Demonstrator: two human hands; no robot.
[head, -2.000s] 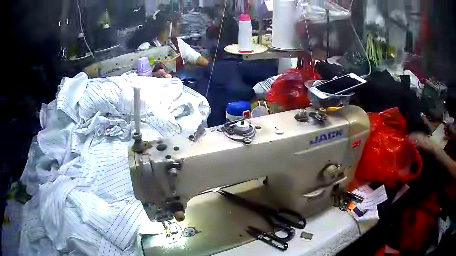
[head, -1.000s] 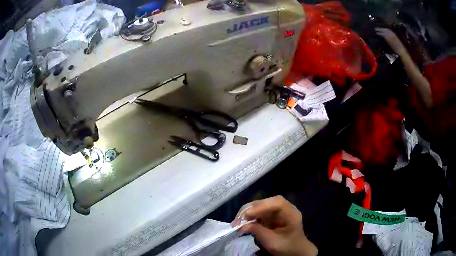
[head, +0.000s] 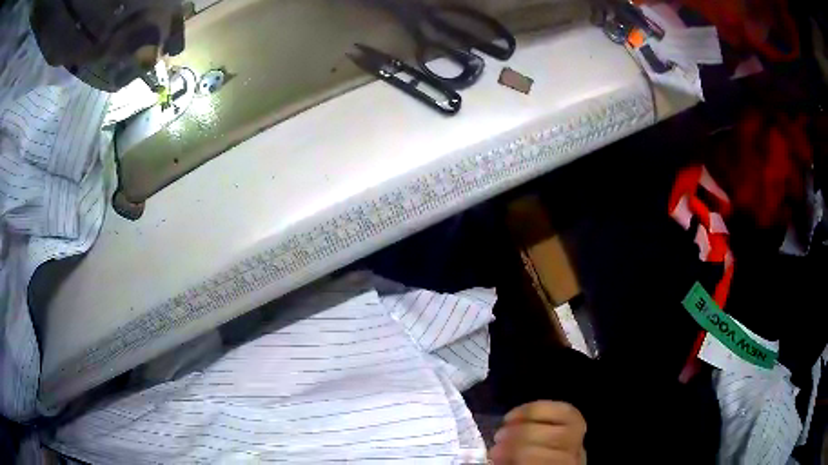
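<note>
A white garment piece with thin dark stripes [head: 309,372] lies spread below the table's front edge, at the bottom. My right hand [head: 542,434] is at the bottom edge, partly cut off, with its fingers curled at the right end of this cloth. It appears to grip the cloth's edge, though the fingertips are blurred. My left hand is not in view. The sewing machine's lit presser foot and needle area [head: 165,91] is at the upper left, with a small white striped piece of cloth beside it.
Thread snips [head: 409,80], large shears [head: 454,45] and a small brown-grey piece [head: 515,80] lie on the machine bed and table. A striped heap [head: 45,182] is at the left. A green "NEW VOGUE" strip [head: 731,329] and red strips [head: 713,236] lie at the right.
The view has tilted down towards the table's front edge. More of the striped piece shows below the table. My right hand, pinching cloth a second ago, now sits lower in the picture.
</note>
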